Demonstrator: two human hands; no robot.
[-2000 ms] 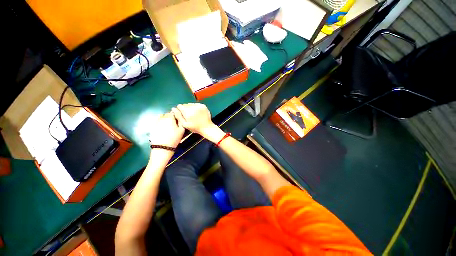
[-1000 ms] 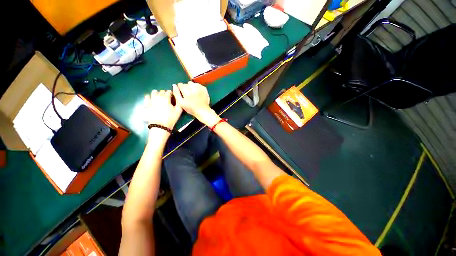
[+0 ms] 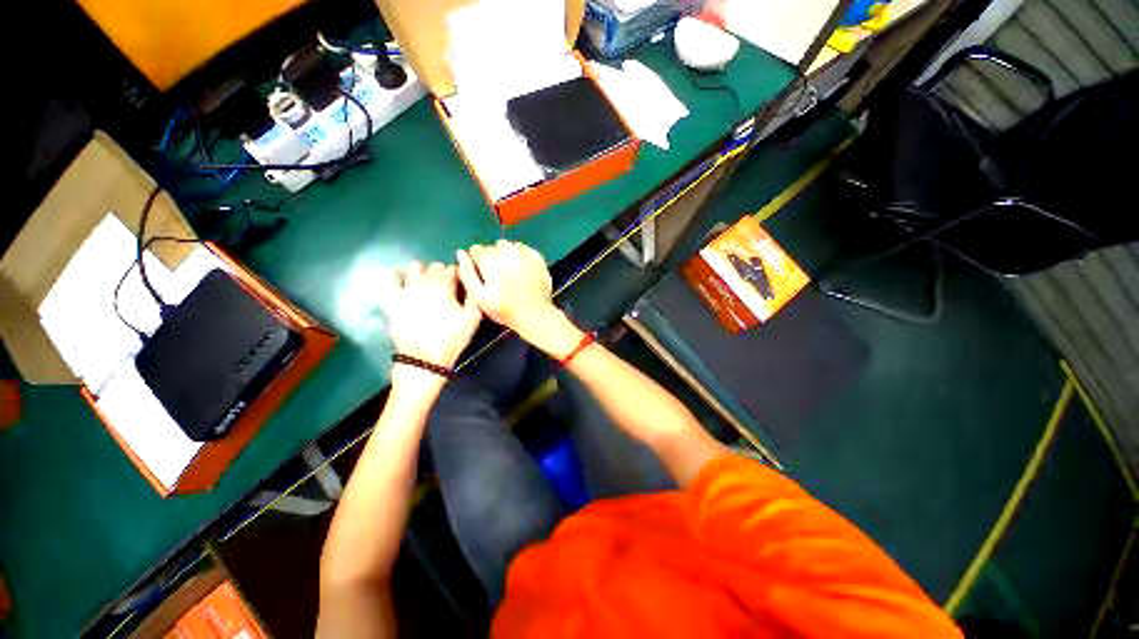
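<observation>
My left hand (image 3: 432,315), with a dark beaded bracelet, and my right hand (image 3: 510,285), with a red cord, are close together over the bench's front edge. Their fingers are curled and seen from the back. A small dark patch shows between them, but I cannot tell what, if anything, they hold. A black set-top box (image 3: 215,356) with cables attached sits in an open orange box (image 3: 187,472) at left. Another flat black box (image 3: 568,122) sits in an open orange box (image 3: 568,190) beyond my hands, with no cable visible.
A white power strip (image 3: 327,135) with plugs and tangled leads lies behind. White wrap (image 3: 643,102) and a round white object (image 3: 706,45) lie at right. A closed orange box (image 3: 747,272) rests on a dark surface (image 3: 781,375). A black chair (image 3: 987,162) stands at right.
Both hands remain together near the bench edge; their finger poses and spacing have shifted slightly. The view has shifted a little. The boxes show no clear movement.
</observation>
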